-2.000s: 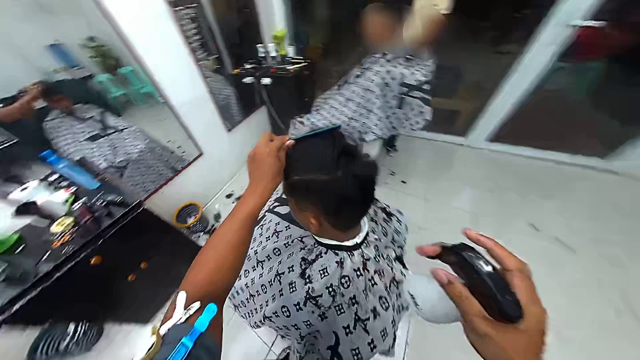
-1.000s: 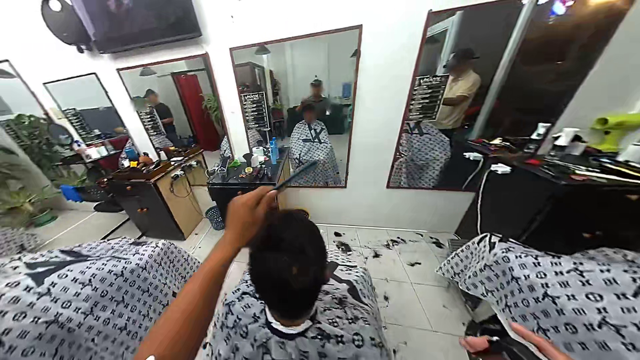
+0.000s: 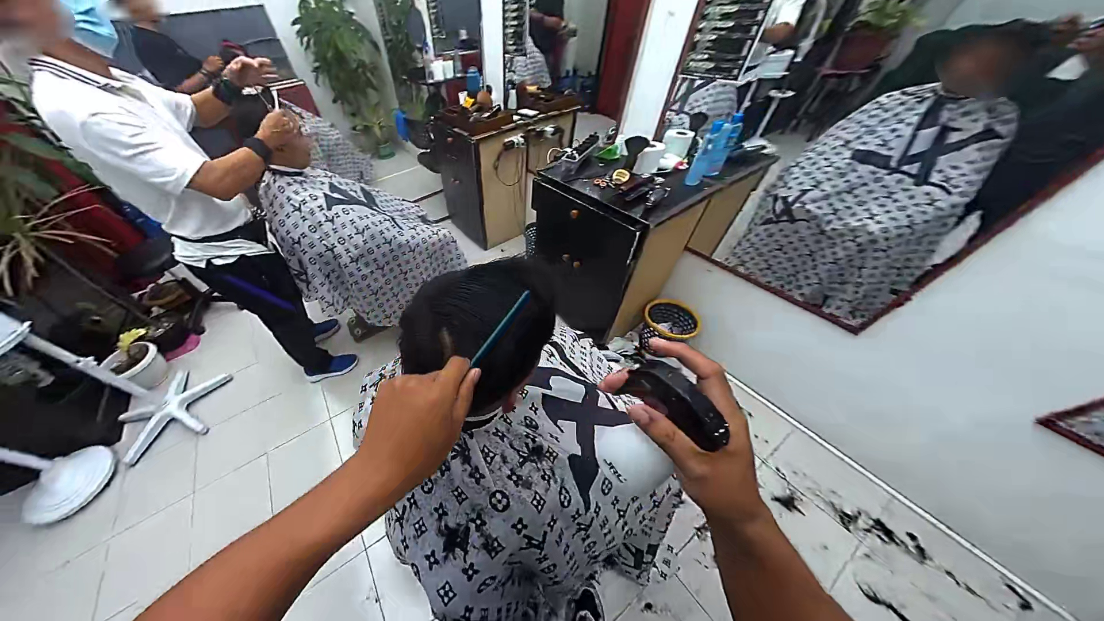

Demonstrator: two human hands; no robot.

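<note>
My left hand (image 3: pixel 418 414) pinches a thin teal comb (image 3: pixel 500 329), which lies across the dark hair (image 3: pixel 457 297) of a seated person. In my right hand (image 3: pixel 703 440) is a black hair clipper (image 3: pixel 677 401), held in front of the person's cape and to the right of the head. The patterned white barber cape (image 3: pixel 492 526) covers the seated person, with dark hair clippings scattered on it.
A black-topped cabinet (image 3: pixel 595 246) bearing bottles and tools stands beyond the head, near a yellow-rimmed basket (image 3: pixel 671 319). A wall mirror (image 3: pixel 871 198) is at right. At left, a co-worker (image 3: pixel 129 155) attends another caped person. A white stand base (image 3: pixel 177 412) and cut hair lie on the floor.
The view has swung widely. My right hand, low at the right edge one second ago, is now beside the seated person with the clipper. The comb is still in my left hand at the head.
</note>
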